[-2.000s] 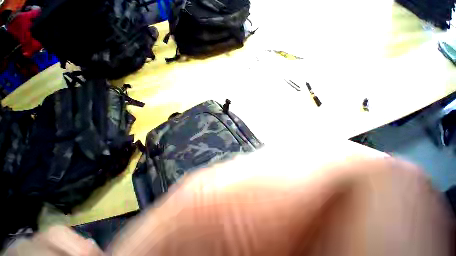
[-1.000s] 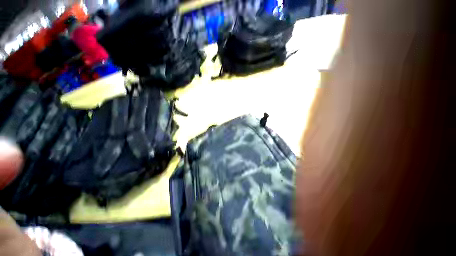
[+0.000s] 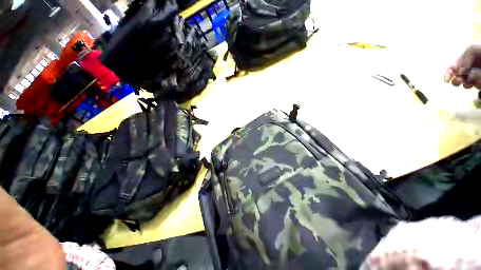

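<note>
A camouflage backpack [image 3: 295,195] lies front face up on the table nearest me, its grab handle upright at the top edge and a curved zip line on each side. My left hand [image 3: 26,237] is large and cut off at the lower left edge; its fingers do not show. A pale patterned sleeve [image 3: 432,245] is at the lower right, over the backpack's edge, but my right hand is not seen.
More backpacks [image 3: 147,158] stand left and at the back [image 3: 269,37]. A black pen [image 3: 414,88], small snips [image 3: 383,79] and a yellow item [image 3: 366,46] lie on the table [image 3: 158,232]. A hand [image 3: 467,68], apparently another person's, is at the right edge.
The large blurred hand that covered the front and then the right side is gone from there. More of the backpack shows. The view has turned, and a hand now shows at the right edge.
</note>
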